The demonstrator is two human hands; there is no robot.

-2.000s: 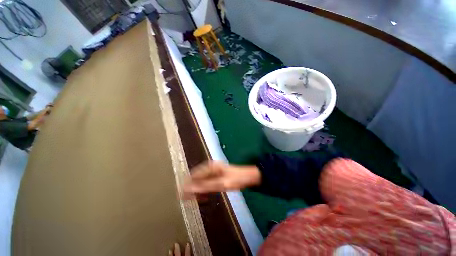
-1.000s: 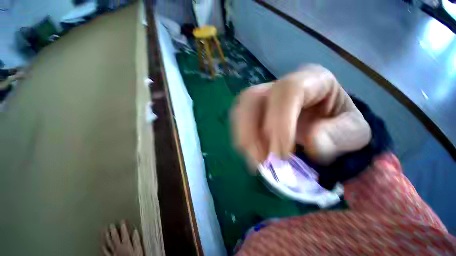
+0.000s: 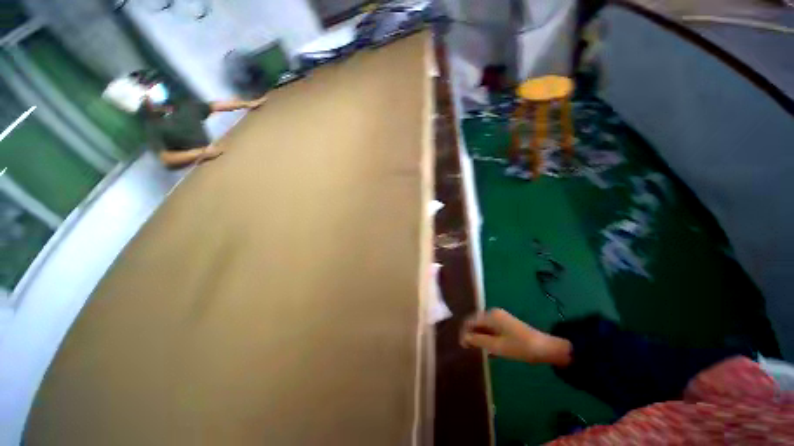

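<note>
Tan fabric [image 3: 287, 235] covers the long table from the near side to the far end, with faint soft creases. The pale edge of the ply stack [image 3: 425, 348] runs along its right side, beside the table's dark brown border [image 3: 457, 383]. My right hand [image 3: 492, 334] is over the outer edge of that border, fingers curled, blurred; whether it holds anything cannot be told. My left hand is not in view.
A coworker [image 3: 178, 126] stands at the far left side with both hands on the cloth edge. A yellow wooden stool [image 3: 545, 89] stands on the green floor [image 3: 540, 226] among scraps. A second table's pale side panel [image 3: 696, 113] is at right. White scraps [image 3: 437, 296] lie by the stack edge.
The view has swung left and moved along the table; the white bin has left the picture. My right hand has lowered towards the table border. My left hand has gone out of view. The coworker shows more fully.
</note>
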